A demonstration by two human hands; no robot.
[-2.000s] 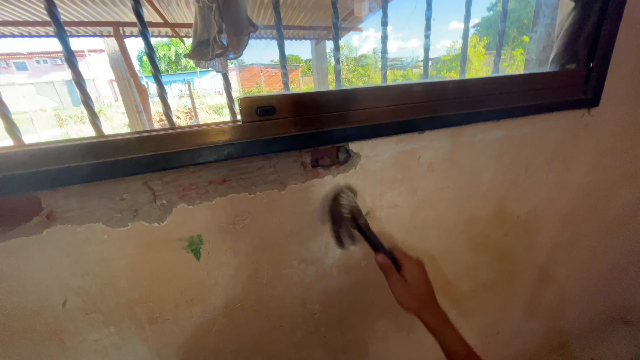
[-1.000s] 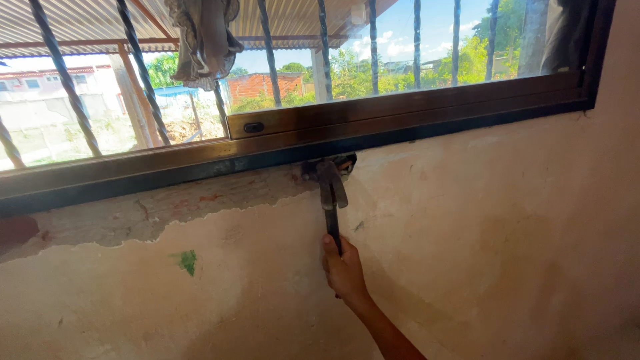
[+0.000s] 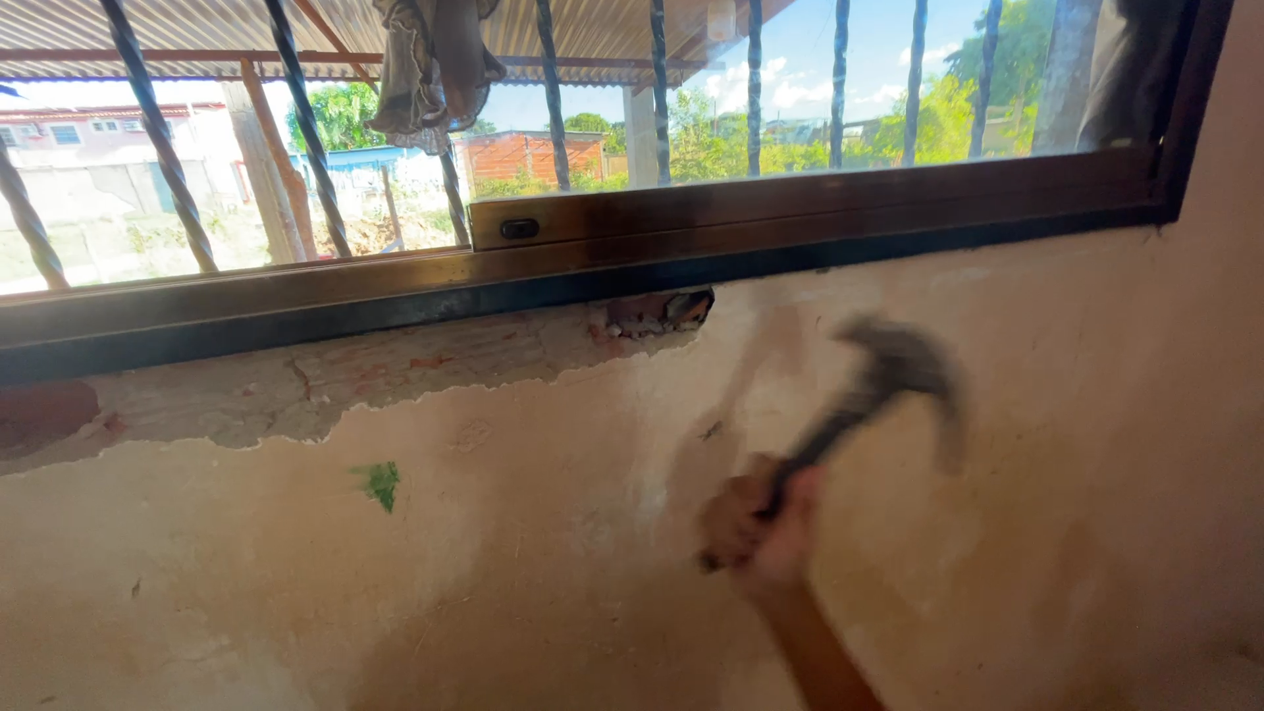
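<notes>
My right hand [image 3: 765, 523] grips the dark handle of a claw hammer [image 3: 889, 370], whose head is blurred and tilted to the right, in front of the plastered wall [image 3: 553, 553]. Up and left of the hammer, a rough hole [image 3: 667, 314] with broken masonry in it opens just below the window frame. From that hole a strip of exposed mortar [image 3: 296, 380] with a ragged plaster edge runs left under the frame. My left hand is not in view.
The metal window frame [image 3: 632, 237] crosses the wall above, with a small latch [image 3: 519, 229]. Twisted metal bars [image 3: 306, 128] stand behind it, and a bunched grey cloth [image 3: 432, 74] hangs at the opening. A green mark [image 3: 380, 484] is on the plaster.
One second ago the hammer head was at the hole under the frame; now hammer and right hand are away to its right, with the head swung rightward. The hole shows again.
</notes>
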